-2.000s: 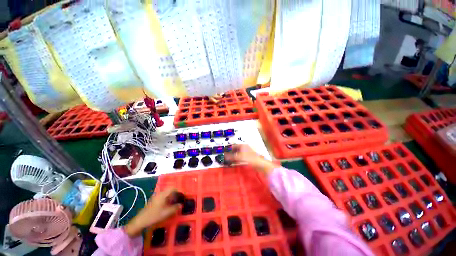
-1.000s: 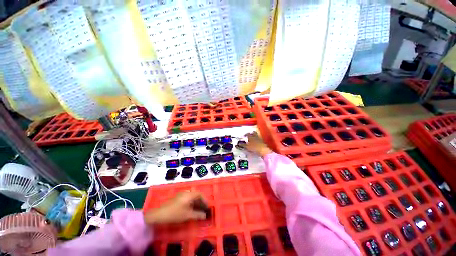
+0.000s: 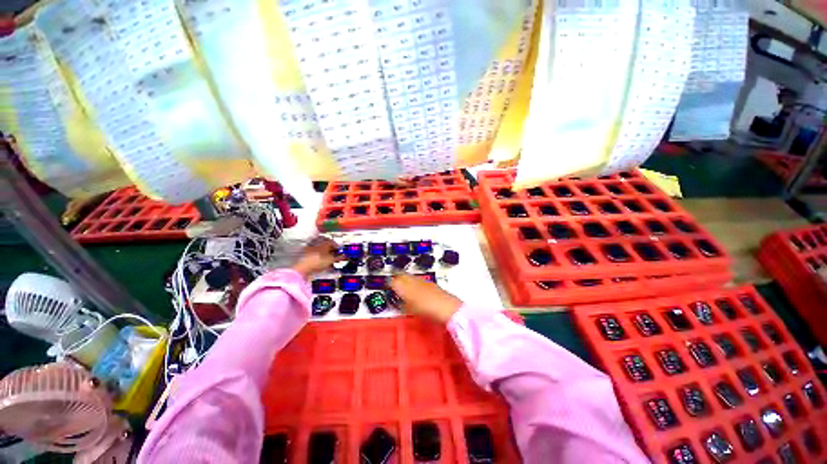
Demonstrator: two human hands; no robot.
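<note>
A white test board [image 3: 471, 263] lies behind the near orange-red tray and bears two rows of smartwatch units with blue-red lit screens [image 3: 376, 249]. Dark units lie in front of each row; one [image 3: 376, 301] shows green on its screen. My left hand [image 3: 317, 257] is at the left end of the back row, its fingertips at a dark unit; whether it grips it cannot be told. My right hand [image 3: 424, 297] reaches over the front row, fingertips hidden or blurred among the units. The near compartment tray [image 3: 340, 340] has bare pockets at the back and dark units in its front pockets.
Filled orange-red trays stand stacked at right [image 3: 603, 288], with another tray [image 3: 594, 362] in front of them. White cables [image 3: 195, 272] tangle at left, beside a pink fan [image 3: 54, 403], a white fan [image 3: 41, 304] and a yellow bin [image 3: 150, 376]. Paper sheets [image 3: 354, 91] hang above.
My left hand has moved from the near tray up to the board's back row. My right hand has moved from the board's right end to the front row. More dark units lie before the back row.
</note>
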